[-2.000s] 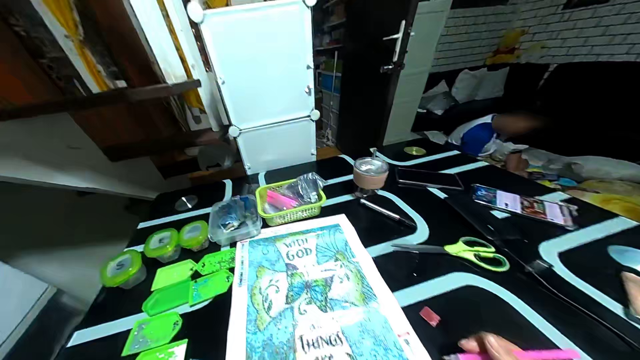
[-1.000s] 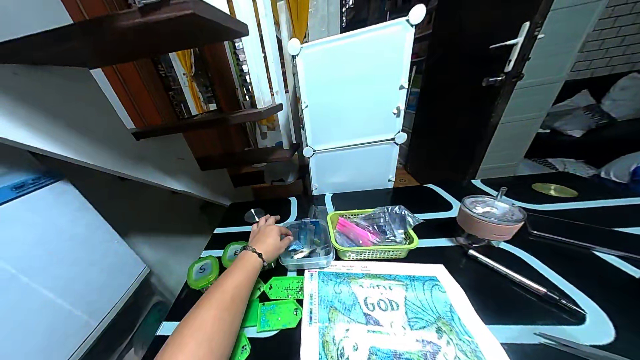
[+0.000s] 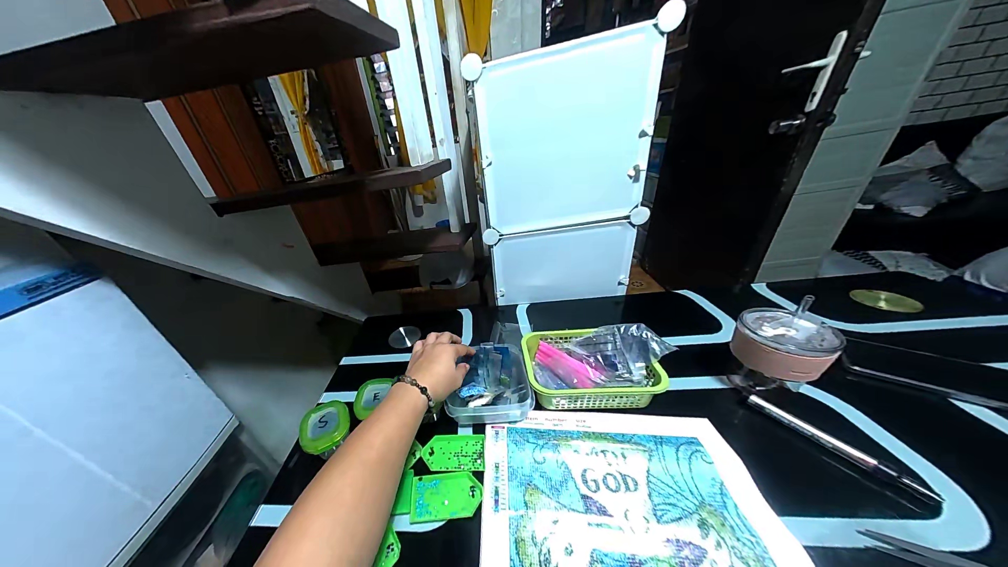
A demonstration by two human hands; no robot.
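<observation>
My left hand, with a beaded bracelet at its wrist, rests at the left edge of a clear plastic container that holds small packets; whether its fingers grip anything is hidden. Right beside the container stands a green plastic basket with pink items and clear bags. In front lies a diamond painting canvas with printed lettering. Green bead trays lie partly beneath my forearm, some holding small beads. Green-lidded containers stand left of the forearm. My right hand is out of view.
On the right of the black table stand a pink cup with a clear lid and a metallic pen. Scissor blades show at the lower right. A white-panelled cabinet stands behind the table.
My left hand has come into view and reached the clear container; within the last second it has barely moved. My right hand, at the bottom edge two seconds ago, has left view. The view has swung left.
</observation>
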